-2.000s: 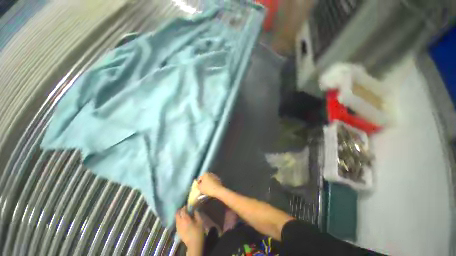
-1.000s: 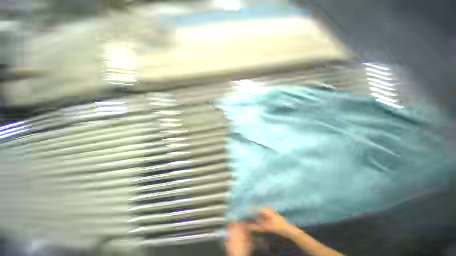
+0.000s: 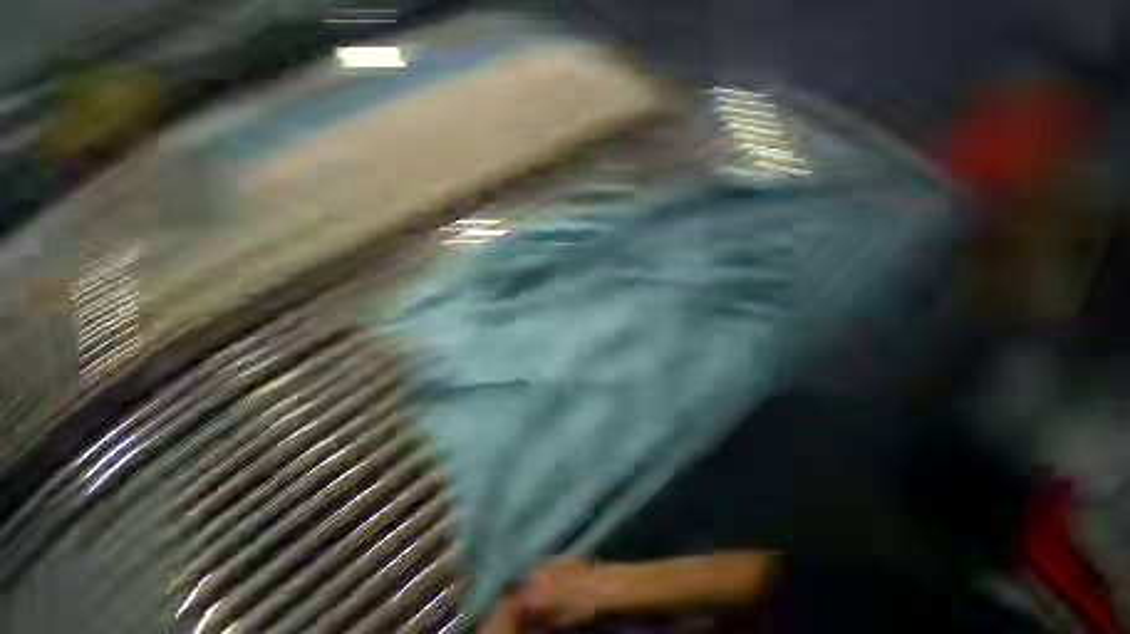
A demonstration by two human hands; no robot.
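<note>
The blue-green cloth [image 3: 595,334] lies spread with loose wrinkles over the metal tubes [image 3: 322,483], its near corner at the bottom centre. My right hand [image 3: 564,591] is at this corner, its forearm coming in from the right. My left hand [image 3: 502,616] is beside it, mostly cut off by the bottom edge. The frame is strongly blurred, so the fingers and anything between them cannot be made out.
The neighbouring rack [image 3: 434,136] with cream cloth and a light-blue strip stands beyond the tubes. A red blurred thing [image 3: 1019,134] is at the upper right, and another red object [image 3: 1063,551] at the lower right. Pale cloth covers tubes at lower left.
The view has swung left, then partly back right. The hands stay at the near corner of the blue-green cloth but now sit lower in the picture. The pale yellow piece seen earlier cannot be made out.
</note>
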